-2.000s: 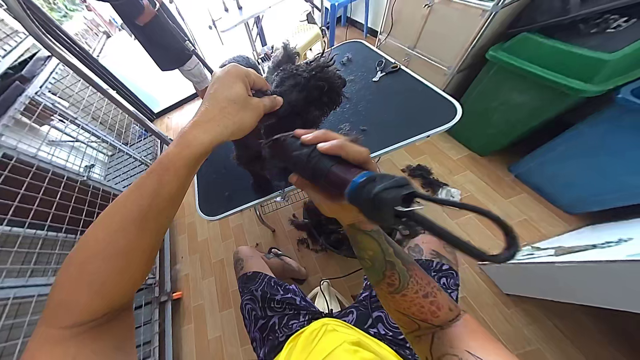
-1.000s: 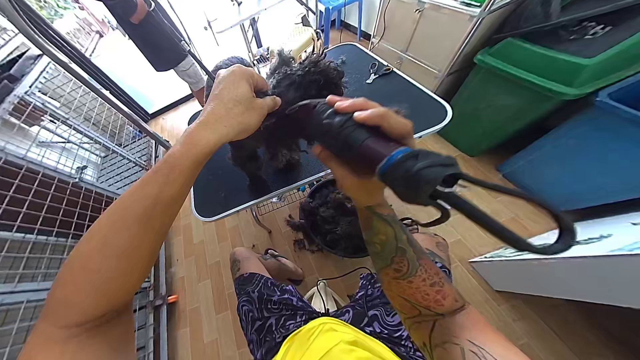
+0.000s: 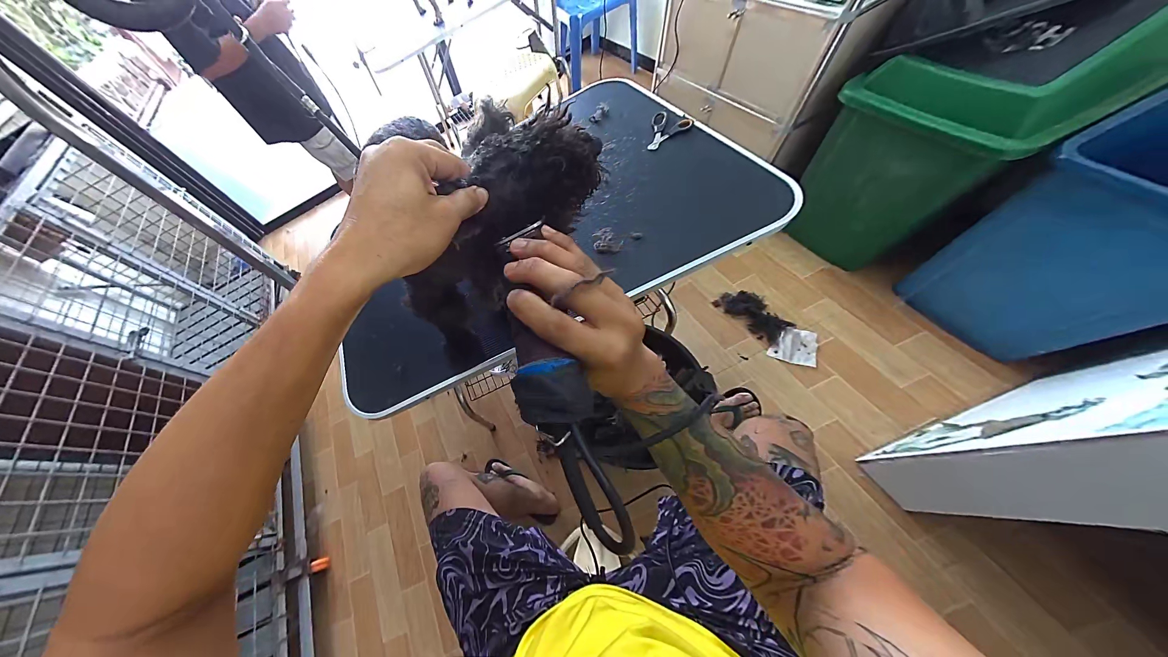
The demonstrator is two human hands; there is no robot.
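Note:
A black curly-haired dog (image 3: 534, 169) stands on the black grooming table (image 3: 703, 196) with a pale rim. My left hand (image 3: 406, 205) pinches something at the dog's upper body between thumb and fingers; whether it is hair or skin is hidden. My right hand (image 3: 579, 306) is closed around electric hair clippers (image 3: 552, 388) with a blue band and a looped black cord. Their blade end lies against the dog's dark coat below the head. Scissors (image 3: 669, 130) lie at the table's far side, near loose hair tufts (image 3: 606, 241).
Wire cages (image 3: 119, 301) line the left. A green bin (image 3: 876, 155) and a blue bin (image 3: 1031, 255) stand at the right. Under the table's near edge is a black tub (image 3: 680, 356). Cut hair (image 3: 753, 315) lies on the floor. Another person (image 3: 265, 78) stands beyond the table.
My right hand and the clippers have swung from pointing up-left to nearly upright, the cord end now hanging toward my lap. My left hand keeps its hold at the dog.

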